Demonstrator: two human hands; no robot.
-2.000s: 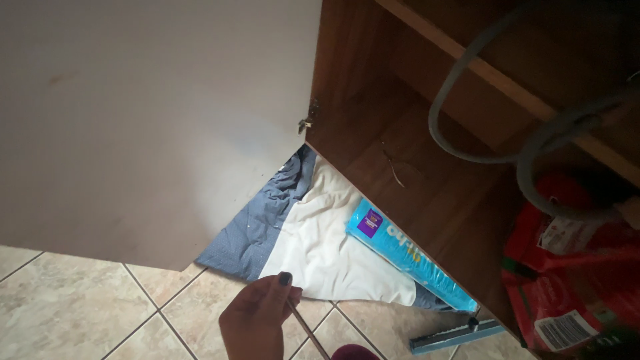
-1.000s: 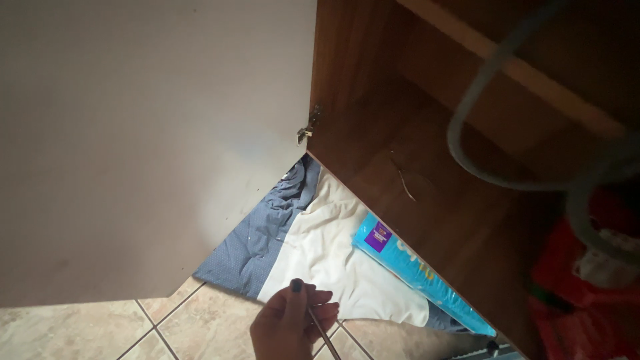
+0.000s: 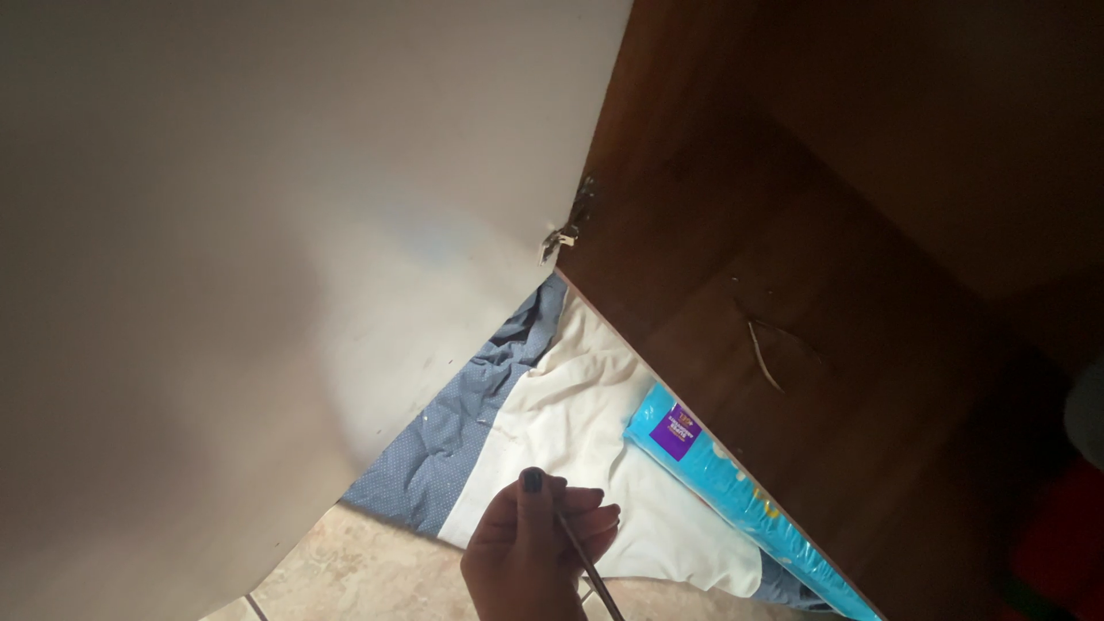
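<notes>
Near the bottom centre, my left hand, with dark nail polish, pinches the upper end of a thin dark rod between thumb and fingers. The rod slants down to the right, and its lower end is cut off by the frame. My right hand is out of view. Above the hand, a metal hinge joins a pale cabinet door to the wooden cabinet. Behind the hand, a crumpled white and blue cloth lies on the floor.
A bright blue plastic package lies on the cloth along the cabinet's edge. A thin curved strand rests on the dark wooden cabinet floor. Something red shows dimly at the lower right. Tiles show below the door.
The view has moved closer to the hinge corner, and the grey hose has mostly left it. My left hand still holds the rod, with its fingers more spread than two seconds ago.
</notes>
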